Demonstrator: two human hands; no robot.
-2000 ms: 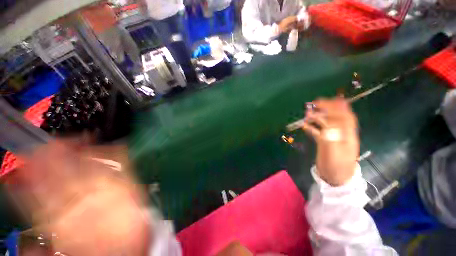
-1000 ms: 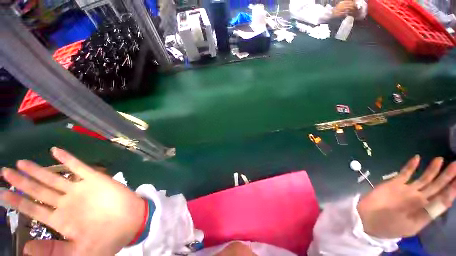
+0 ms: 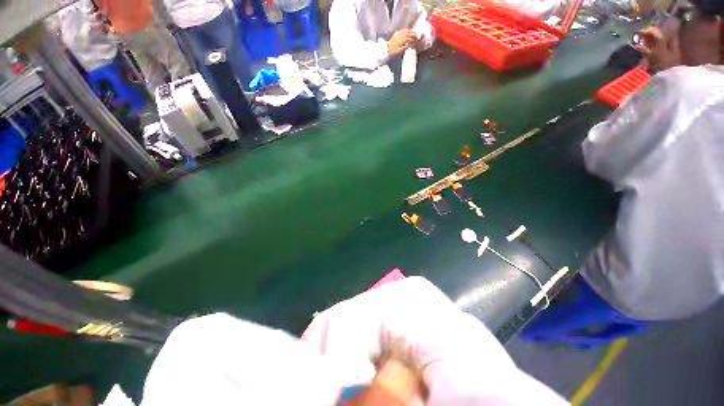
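My left hand is small and blurred at the bottom centre, with a blue wrist band beside it. It lies against my white sleeve; its fingers are unclear. My right hand is not in view. In front, several small dark parts with orange tails lie loose on the dark-green belt, around a long yellow-brown taped strip. A small red and white square part lies above the strip. A pink sheet shows only at its tip.
A white disc with a taped cord lies right of centre. A person in a white smock sits at the right. Red trays stand at the far side. A metal post and a dark parts heap are left.
Both hands were raised and spread with palms showing; now my left hand is low between the sleeves and my right hand is out of view. The view has turned right; the pink sheet is mostly covered.
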